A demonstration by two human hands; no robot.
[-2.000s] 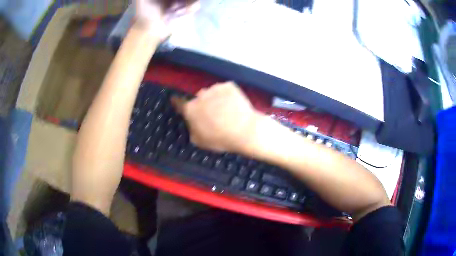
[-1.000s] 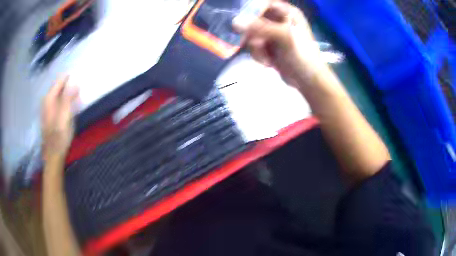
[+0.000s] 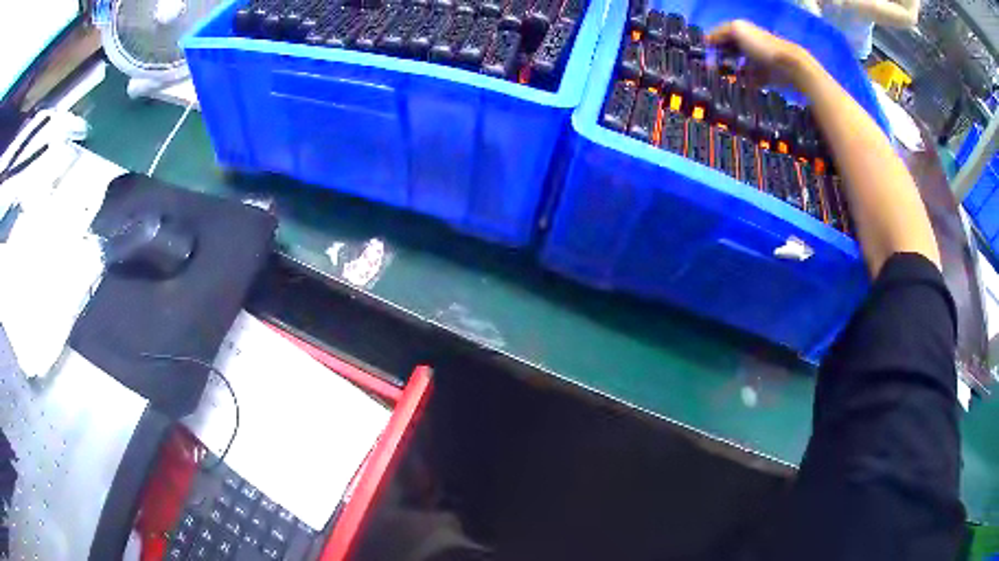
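Observation:
My right hand (image 3: pixel 767 57) is over the back of the right blue bin (image 3: pixel 701 236), at the rows of black-and-orange devices (image 3: pixel 728 148). Its fingertips are at the devices; I cannot tell if they grip one. My left hand is not in view. The left blue bin (image 3: pixel 372 132) is also packed with black devices (image 3: pixel 438 33).
A mouse (image 3: pixel 151 243) lies on a black mat (image 3: pixel 203 279). A keyboard (image 3: pixel 236 521) and white paper (image 3: pixel 290 422) lie in a red tray (image 3: pixel 383 460). The perforated plate (image 3: pixel 66 460) is lower left. A small fan (image 3: pixel 153 31) stands upper left. A person's arm shows upper right.
The view has swung right to the blue bins. My right hand has moved from the device and mat area to the right bin. My left hand has left the picture.

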